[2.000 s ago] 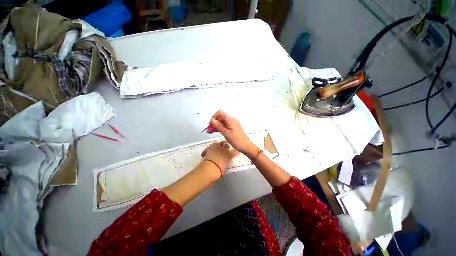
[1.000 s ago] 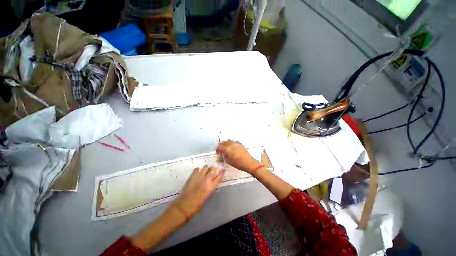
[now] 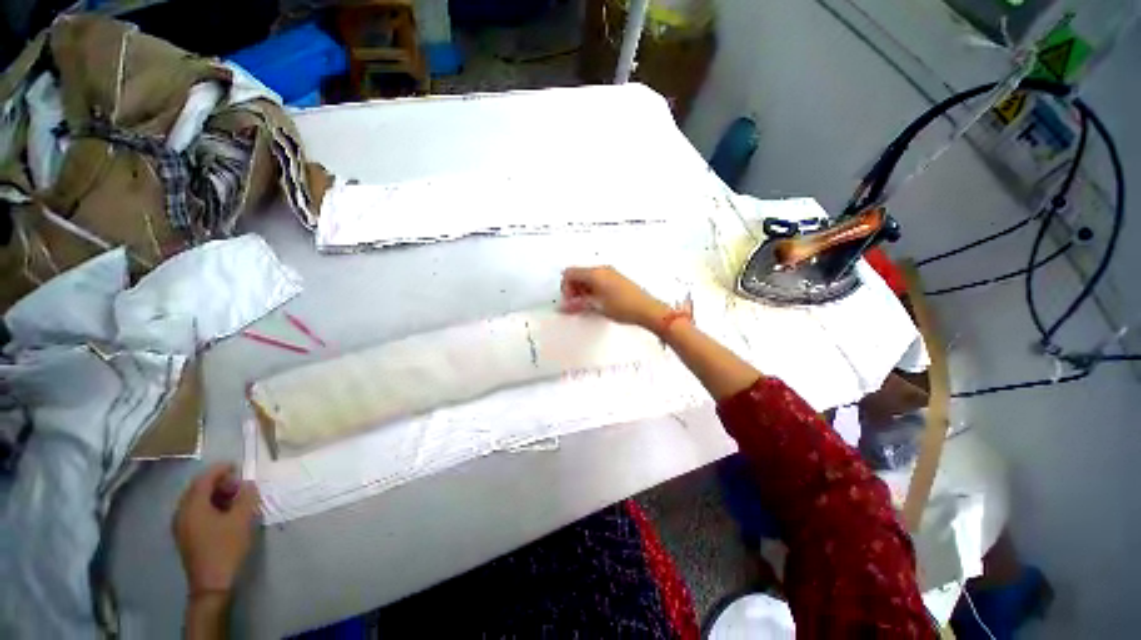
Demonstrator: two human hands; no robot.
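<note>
The cream template (image 3: 413,378) lies lengthwise over the upper part of a white fabric strip (image 3: 375,469), tilted and slightly bowed. The strip's lower part shows below it, with faint lines. My left hand (image 3: 215,531) is at the strip's lower left corner, fingers curled; whether it pinches the edge is unclear. My right hand (image 3: 607,298) is at the template's upper edge near its right end, fingers bent. Its fingertips look reddish and blurred; whether it holds a pen or the template cannot be told. Two thin red-pink sticks (image 3: 278,341) lie left of the template.
A white strip pile (image 3: 438,215) lies along the far side. Crumpled white cloth (image 3: 207,294) and bulky brown plaid garment parts (image 3: 113,75) are at left. An iron (image 3: 813,260) stands at right on a stained white cloth (image 3: 876,344), with black hoses beyond it.
The template has shifted away from me, uncovering the strip's lower part. My left hand has moved from mid-template to the strip's left corner. My right hand has moved up and slightly right.
</note>
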